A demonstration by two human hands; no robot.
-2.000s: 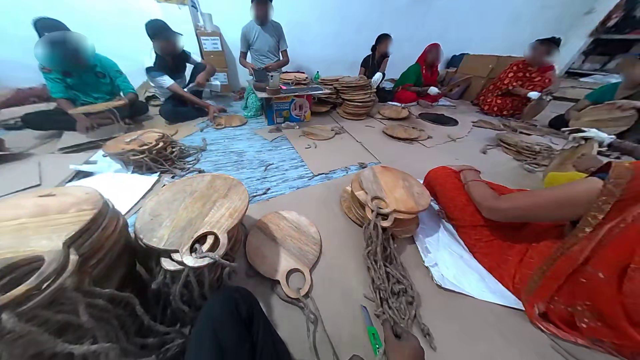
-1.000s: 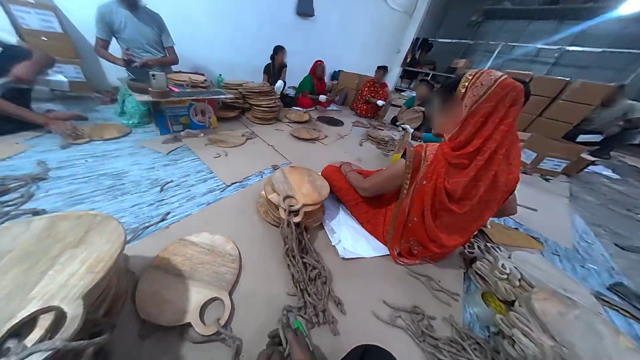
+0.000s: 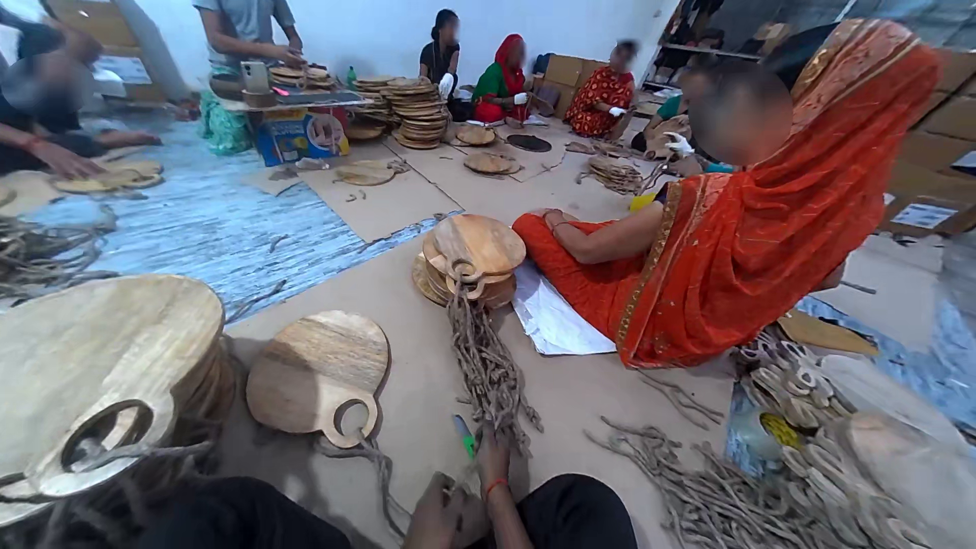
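My right hand (image 3: 494,457), with a red thread at the wrist, is at the lower end of a bundle of brown ropes (image 3: 484,351); its fingers are partly hidden. These ropes hang from the handle rings of a stack of round wooden boards (image 3: 476,248). Close to its left, my left hand (image 3: 438,507) is low between my knees, fingers bent, and its hold is unclear. A green-handled cutter (image 3: 464,437) lies beside or under the right fingers. One round wooden board (image 3: 320,374) with a rope through its ring lies flat to the left.
A large board stack (image 3: 114,358) stands at the left. A person in a red sari (image 3: 762,252) sits at the right beside white sheets (image 3: 560,313). Loose ropes (image 3: 686,480) lie at lower right. Other people sit farther back near stacked boards (image 3: 417,110).
Both my hands are now together below the rope bundle; one second ago a single hand showed there by the green handle. The view has swung right since two seconds ago.
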